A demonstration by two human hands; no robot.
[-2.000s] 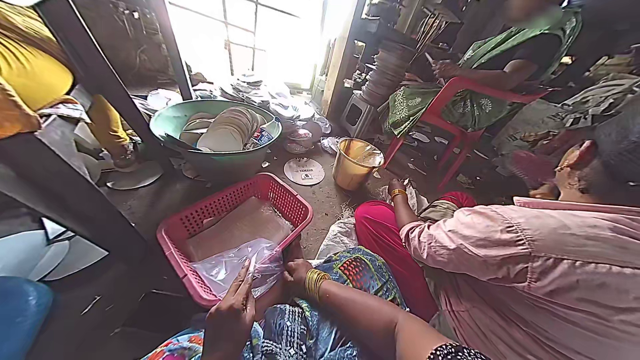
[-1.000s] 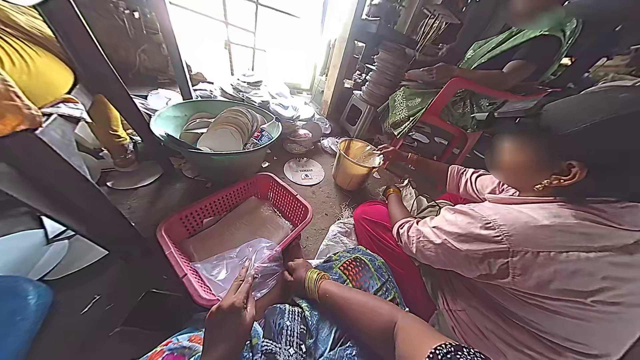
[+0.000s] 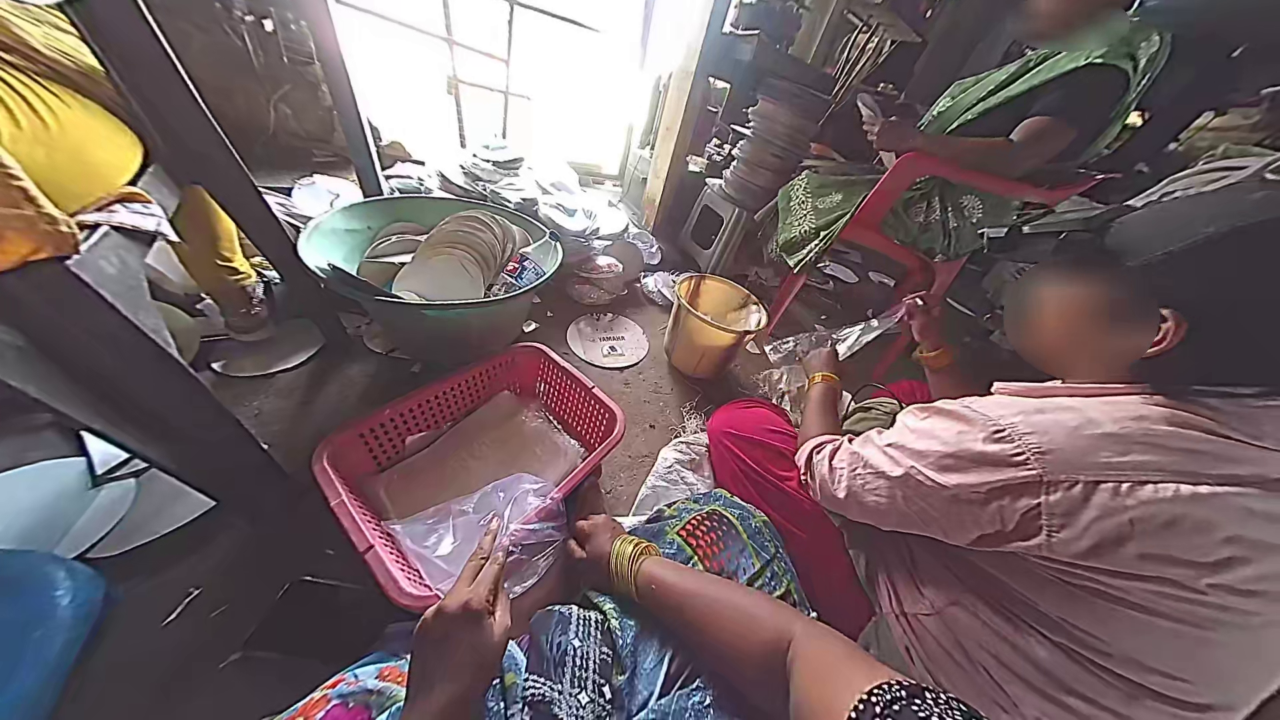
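A clear plastic bag lies over the near end of a red plastic basket, above flat brownish material inside it. My left hand rests against the bag at the basket's near edge, its fingers extended and close together; whether it pinches the film cannot be told. My right hand, with yellow bangles at the wrist, is curled at the basket's right near corner beside the bag. What its fingers hold is hidden.
A green tub with round discs stands behind the basket. A yellow bucket and a printed disc are on the floor. Close on the right, a co-worker holds clear plastic; another person sits beyond a red chair.
The near co-worker's hands have moved from beside the bucket and now hold up clear plastic. My own hands have not plainly moved.
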